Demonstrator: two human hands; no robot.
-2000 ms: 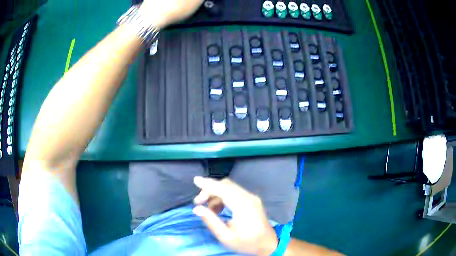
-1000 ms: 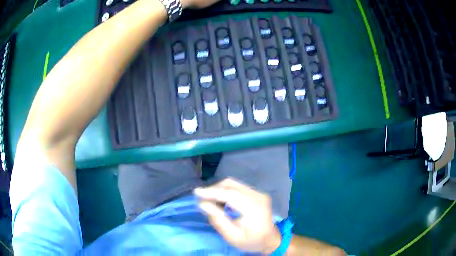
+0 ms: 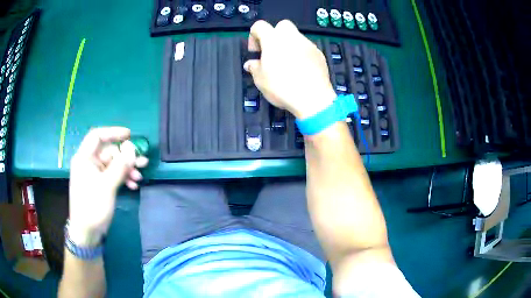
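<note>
My left hand [image 3: 105,171] is at the bench's front edge on the left, its fingertips holding a green circuit board module [image 3: 140,145]. My right hand [image 3: 285,67], with a blue wrist strap [image 3: 327,115], reaches over the dark housing tray [image 3: 204,105]. Its thumb and index finger are at the top of a groove; whether they grip a housing cannot be told. Black plastic housings [image 3: 251,100] lie in the grooves, some hidden under my right hand and forearm. The narrow module tray [image 3: 285,11] lies beyond, with green modules [image 3: 348,20] at right and dark units [image 3: 199,11] at left.
Another narrow tray [image 3: 13,87] stands at far left. A dark ridged stack [image 3: 480,75] is at the right edge. A cardboard box [image 3: 14,230] with red packs is on the floor at left. A chair [image 3: 488,192] stands at lower right.
My left hand has come back from the module tray to the front left with a green module. My right hand has moved from my lap up over the housing tray.
</note>
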